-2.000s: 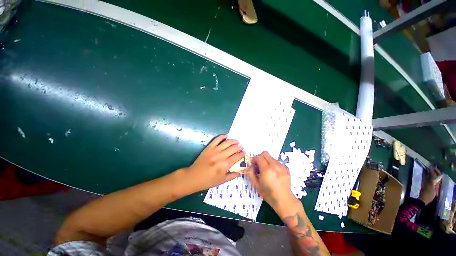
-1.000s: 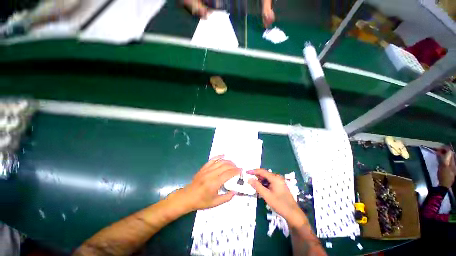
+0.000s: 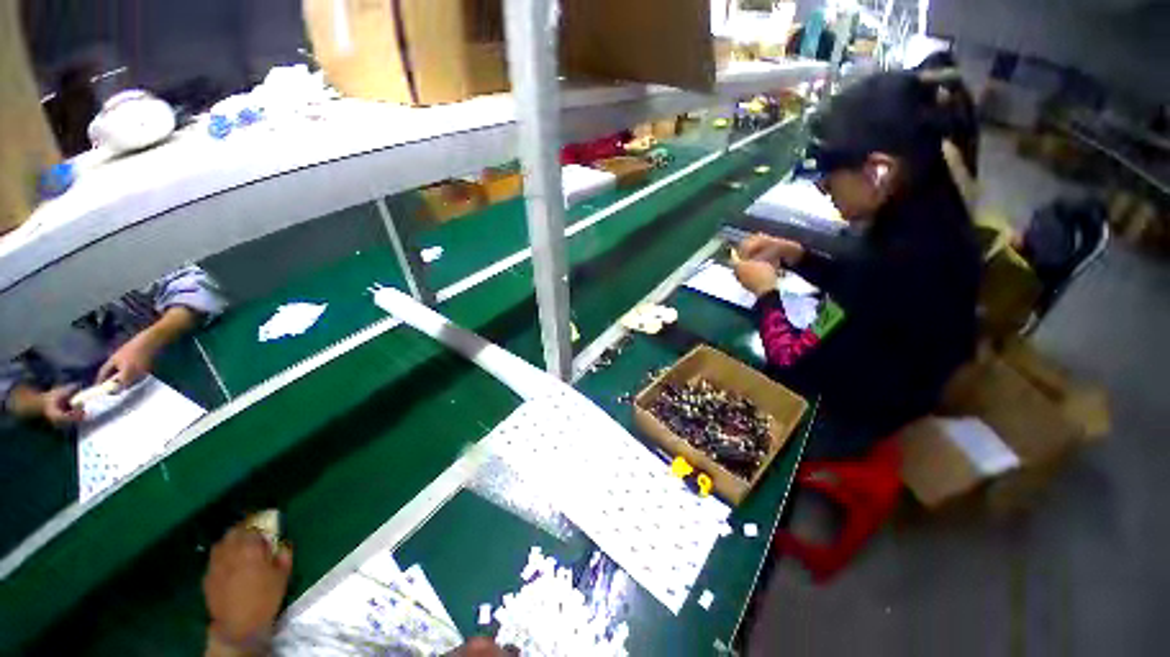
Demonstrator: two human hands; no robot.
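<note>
My left hand point(image 3: 244, 585) is at the lower left, over the green conveyor belt by its pale edging, closed around a cream plastic housing point(image 3: 267, 526); only the housing's upper end shows. My right hand point(image 3: 483, 648) is barely in view at the bottom edge, mostly cut off, so its fingers and any held thing are hidden. The white adhesive sheet with small dark marks point(image 3: 372, 619) lies between my hands, cut off by the bottom edge. A loose heap of small white backing papers point(image 3: 552, 614) lies right of it.
Marked spare sheets point(image 3: 616, 481) lie partly on bubble wrap point(image 3: 513, 493). An open cardboard box point(image 3: 754, 477) of small dark parts and a yellow-and-black tool point(image 3: 690, 476) sit beyond. A white tube point(image 3: 462, 340) leans near the grey post point(image 3: 539, 193). People work at right and across the belt.
The view has swung right and up. My hands have parted: my left hand is now over the belt with the housing, and my right hand is mostly out of view.
</note>
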